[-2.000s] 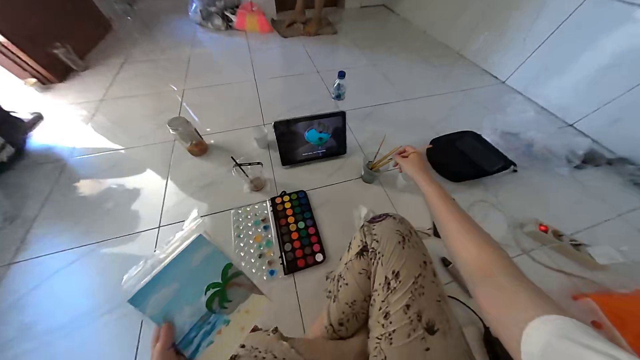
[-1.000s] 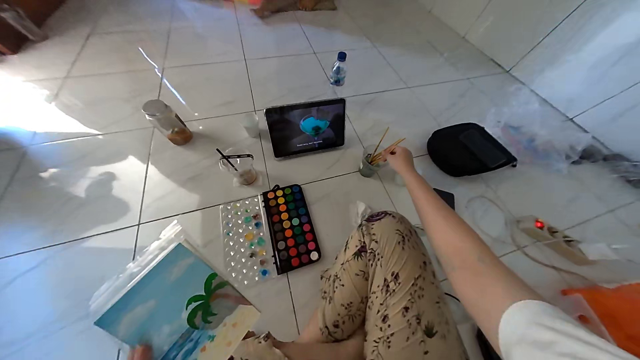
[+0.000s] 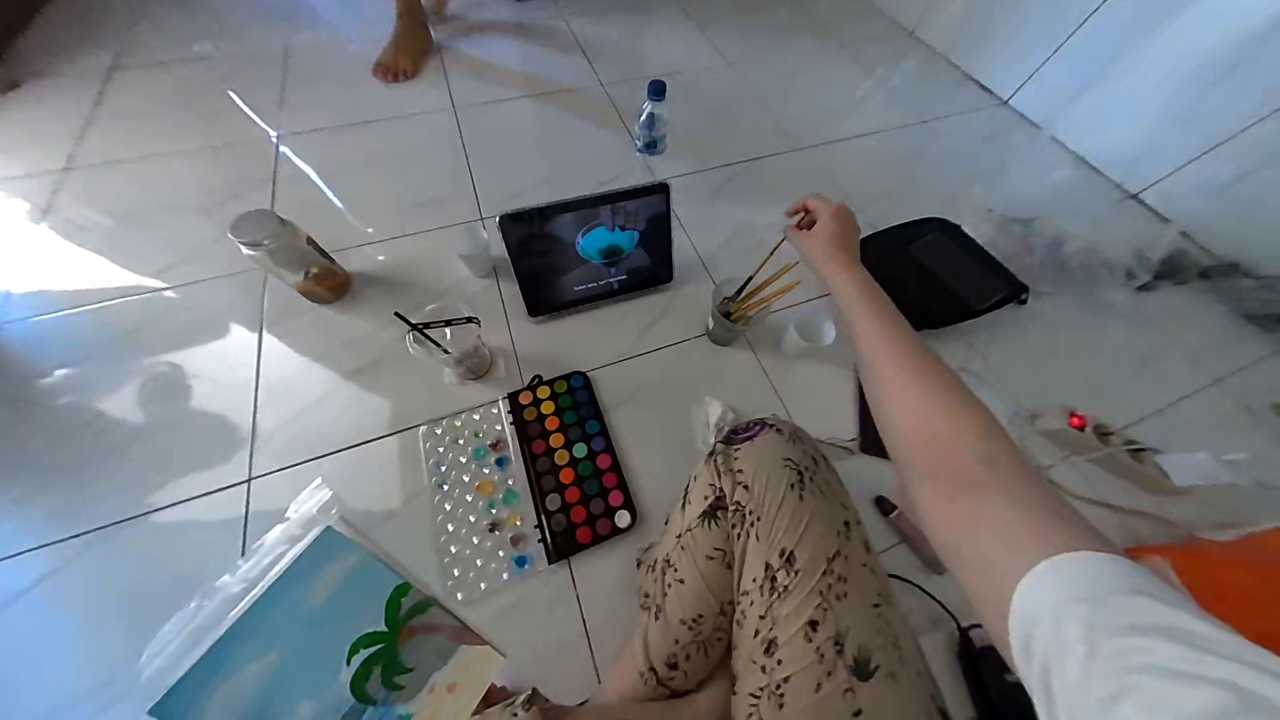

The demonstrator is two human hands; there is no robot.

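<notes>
My right hand [image 3: 824, 236] pinches the upper end of a paintbrush [image 3: 762, 266], whose lower end is in a small cup [image 3: 724, 318] among several other brushes. My left hand is out of view. A canvas painting [image 3: 300, 630] with blue sky and a green palm tree lies at the lower left, beside my crossed legs. Right of it, an open watercolor set [image 3: 573, 465] shows rows of colored pans, and its clear mixing lid [image 3: 482, 500] holds dabs of paint. Behind the set a tablet [image 3: 590, 250] stands propped up, with a picture of a blue bowl-like shape.
A lidded jar [image 3: 290, 256], a clear plastic cup [image 3: 458, 345] with black sticks and a water bottle [image 3: 652, 122] stand on the tiles. A black case [image 3: 938, 270] lies beyond my right forearm, near a power strip [image 3: 1105, 450]. Another person's bare foot [image 3: 404, 46] is at the top.
My right hand has risen from low over the brushes to the top of one raised brush. My left hand, earlier at the painting's lower edge, has gone from view. A person's foot has appeared.
</notes>
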